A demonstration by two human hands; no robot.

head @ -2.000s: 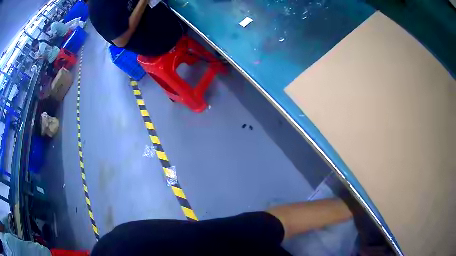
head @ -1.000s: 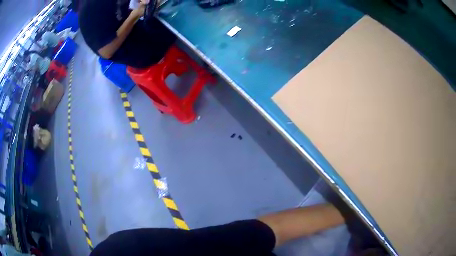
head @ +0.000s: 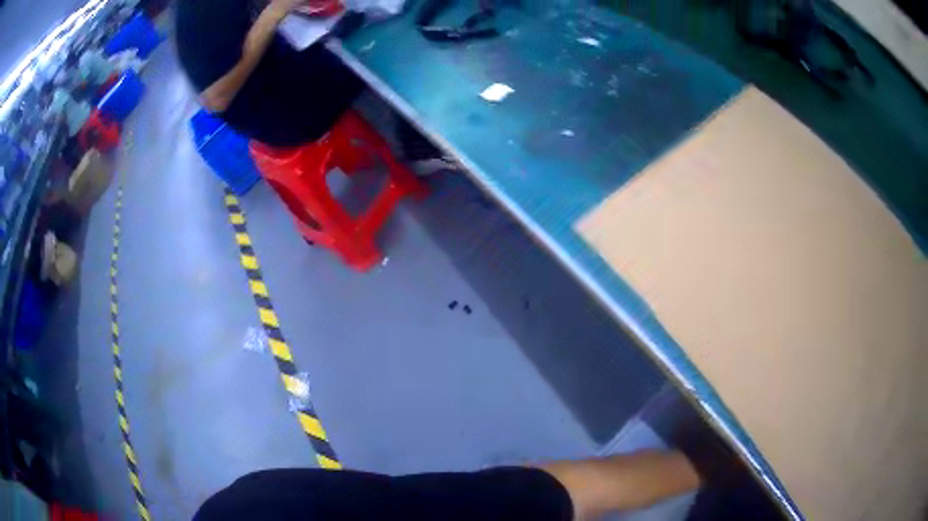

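The tan cardboard sheet [head: 763, 275] lies flat on the green-blue bench [head: 549, 132] at the right, cut off by the picture's edge. Nothing lies on its visible part. A bare limb with a dark cloth cover reaches from the bottom centre towards the bench's edge, and its end is lost in the dark there. Neither my left hand nor my right hand can be seen. A dark headphone frame [head: 458, 33] lies on the bench's far part, near the top edge.
A small white scrap [head: 497, 93] lies on the bench. More dark frames [head: 834, 61] show at upper right. A person in dark clothes [head: 275, 92] sits on a red stool [head: 336, 183] at the bench's left edge, beside a blue bin [head: 224, 153]. Yellow-black tape [head: 267, 315] crosses the floor.
The view has shifted, so the stool and floor tape sit lower and further left. More of the far bench and its dark frames shows. The seated person's arm has moved. The cardboard lies unchanged.
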